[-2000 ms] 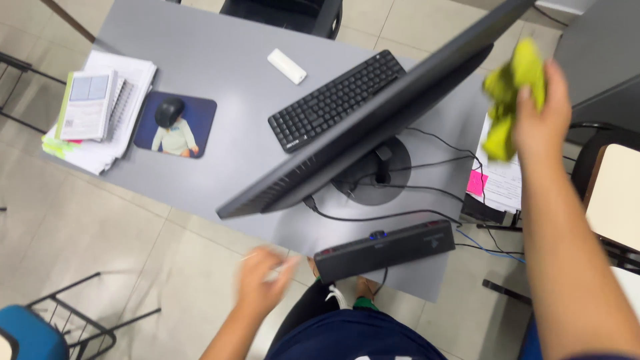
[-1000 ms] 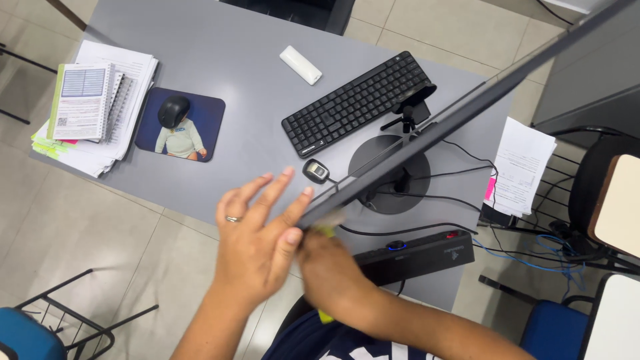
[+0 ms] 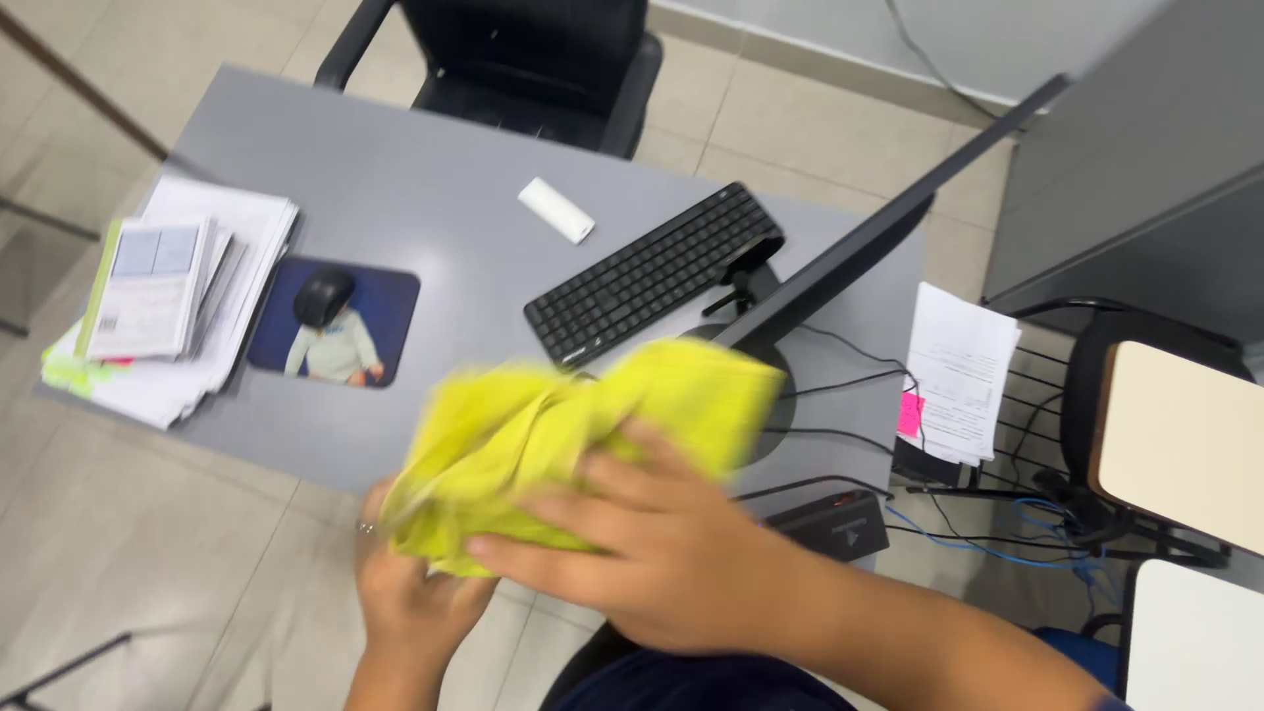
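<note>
A crumpled yellow-green cloth point(image 3: 513, 444) is held between my hands over the desk's near edge, blurred by motion. My left hand point(image 3: 410, 583), with a ring on one finger, grips the cloth from below on its left side. Across the cloth's lower right lies my right hand point(image 3: 642, 533), fingers spread and blurred. Beyond the cloth stands a monitor point(image 3: 869, 227), seen nearly edge-on, its round base point(image 3: 775, 395) partly hidden. A black keyboard point(image 3: 657, 276) lies left of it, with a small black device point(image 3: 746, 272) overlapping its right end.
A mouse point(image 3: 324, 296) rests on a mouse pad point(image 3: 395, 316), beside stacked papers and notebooks point(image 3: 153, 286). A white object point(image 3: 557, 210) lies on the desk point(image 3: 434, 168). Cables and a black bar-shaped device point(image 3: 829, 523) are at right, near papers point(image 3: 958, 375) and chairs. A black armchair point(image 3: 523, 59) stands beyond.
Both hands have moved from the monitor's lower edge to in front of the desk. The cloth, mostly hidden behind the right hand a second ago, is now spread between them.
</note>
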